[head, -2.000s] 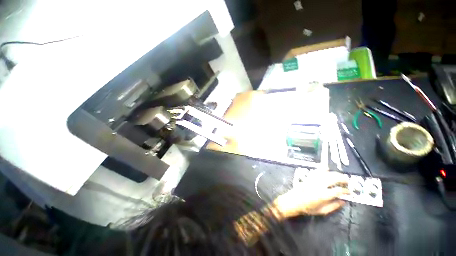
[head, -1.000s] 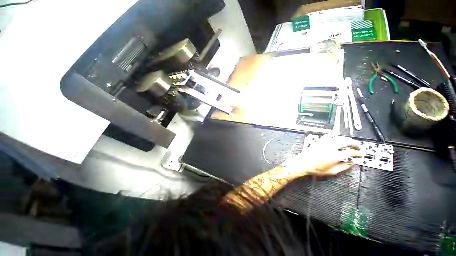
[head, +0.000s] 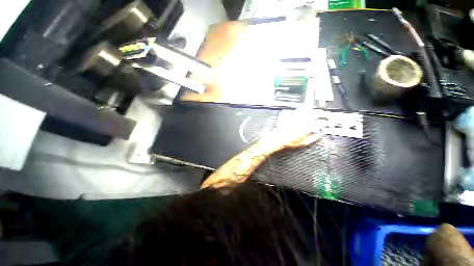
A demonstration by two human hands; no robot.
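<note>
A white PCB panel (head: 349, 125) with dark parts in a row lies on the black ridged mat. My left hand (head: 299, 132) is over its left part, fingers and thumb on it, holding it against the mat; the hand hides that part. My right hand (head: 448, 244) shows blurred at the lower right, over the blue tote bin (head: 366, 234), cut off by the picture's edge. Its fingers cannot be made out, nor whether it holds anything.
The machine rails (head: 179, 78) stick out at the left. Behind the panel are white paper (head: 249, 67), a green-framed box (head: 291, 85), a pen-like tool (head: 337, 78), green-handled cutters (head: 353, 49) and a beige roll (head: 397, 75). A wire (head: 244, 130) lies left of my left hand.
The view has swung down and to the right. The blue tote bin and my right hand have come into view at the lower right. My left hand stays on the panel.
</note>
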